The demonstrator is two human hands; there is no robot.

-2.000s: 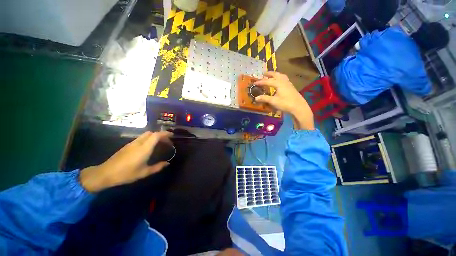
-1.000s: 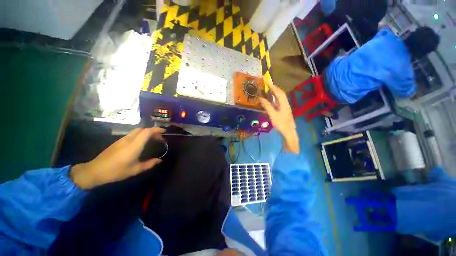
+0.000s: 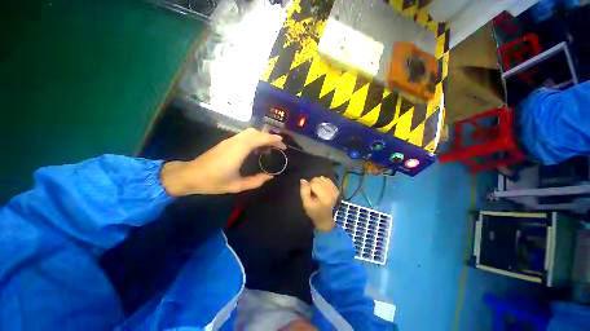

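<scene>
My left hand holds a dark round ring with a thin shiny rim between thumb and fingers, above my dark-clothed lap. My right hand is to the right of it, fingers curled in; whether it pinches a small part cannot be seen. The orange-brown fixture, with a round dark recess, sits on the right side of the press bed. A white block lies left of it.
The press's blue control panel is just beyond my hands. A white grid tray is low at right. Crumpled clear plastic lies left of the press. A red stool and a person's blue sleeve are at right.
My right hand has left the fixture and come back over my lap beside the left hand. My left hand still holds the ring. The view has shifted, so the press appears further up and right.
</scene>
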